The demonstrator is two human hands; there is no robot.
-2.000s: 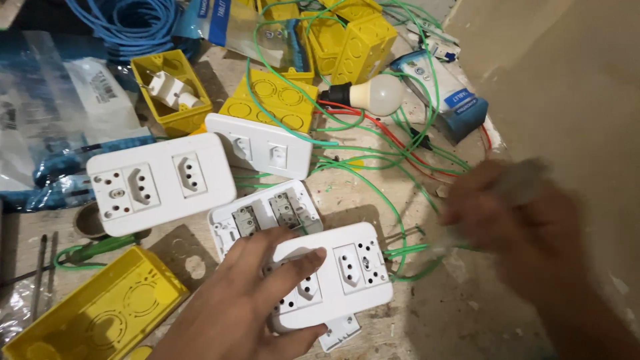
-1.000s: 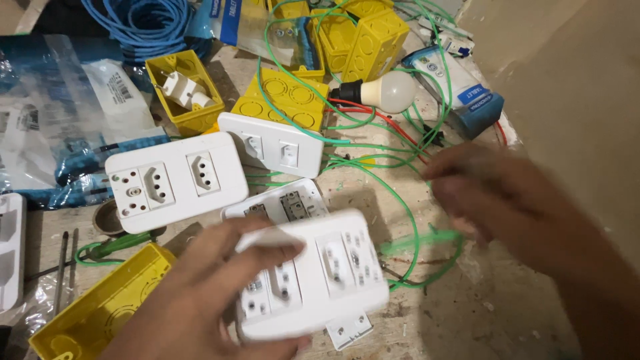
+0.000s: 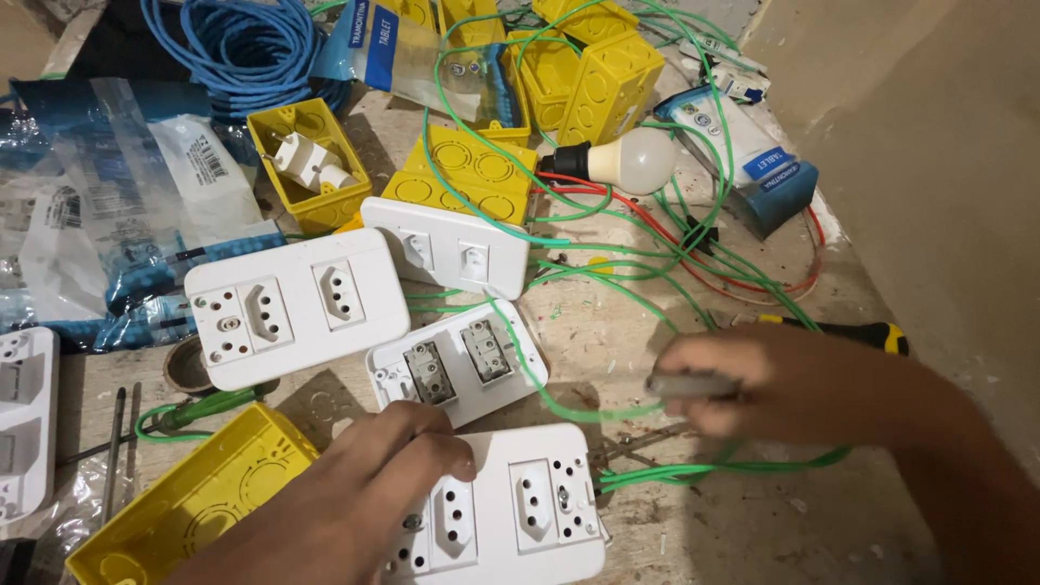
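My left hand point(image 3: 382, 479) rests on the left part of a white double socket plate point(image 3: 496, 504) at the bottom centre, its fingers over the plate's top edge. Several green wires point(image 3: 666, 471) run out from the plate's right side. To the right, my right hand point(image 3: 731, 390) is blurred, its fingers closed around a small greyish object point(image 3: 691, 384) that I cannot make out. A loose green wire point(image 3: 561, 410) reaches toward those fingertips; whether it is held I cannot tell. Behind the left hand lies a plate turned back side up point(image 3: 463, 366), with two grey socket modules in it.
Two more white socket plates point(image 3: 305, 305) point(image 3: 447, 244) lie behind, near yellow junction boxes point(image 3: 195, 496) point(image 3: 609, 89). A light bulb point(image 3: 642, 160), a coil of blue cable point(image 3: 244, 57), plastic packets point(image 3: 97, 203) and a yellow-black handled tool point(image 3: 861, 335) surround them. A wall stands at the right.
The socket plate under my left hand was tilted and blurred a second ago and now lies flatter, nearer the bottom. A green wire now arcs toward my right hand.
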